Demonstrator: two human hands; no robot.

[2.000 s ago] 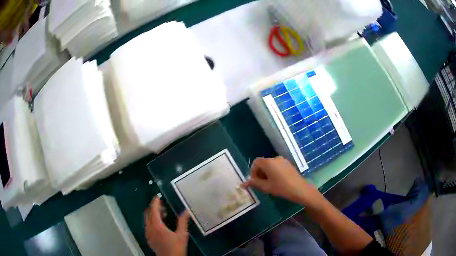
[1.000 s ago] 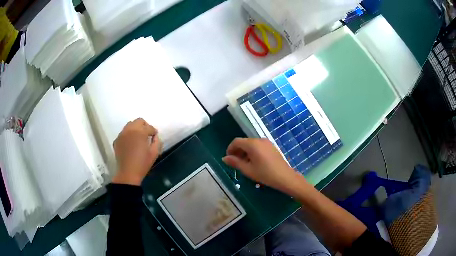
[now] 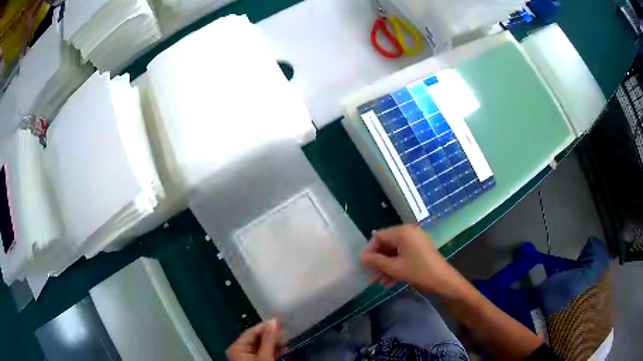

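Observation:
A milky, translucent film sheet (image 3: 271,176) lies in front of me at a slant. A white-framed square (image 3: 292,247) shows blurred through it, and the sheet beneath is hidden. My left hand (image 3: 257,343), cut off by the bottom edge, pinches the film's near left corner. My right hand (image 3: 403,258) pinches the film at its right corner. The blue cell assembly (image 3: 436,151), with white strips along both sides, lies to the right on a pale green board (image 3: 518,92).
Thick white sheet stacks (image 3: 225,92) stand at the left and behind the film. Red and yellow scissors (image 3: 397,37) lie on a white sheet at the back. A long pale block (image 3: 144,310) lies at the near left. A person's legs (image 3: 574,303) show at the lower right.
The film now covers the white-framed square and its base sheet, which were bare before. My left hand has moved from the white stack down to the film's near corner. My right hand has moved nearer.

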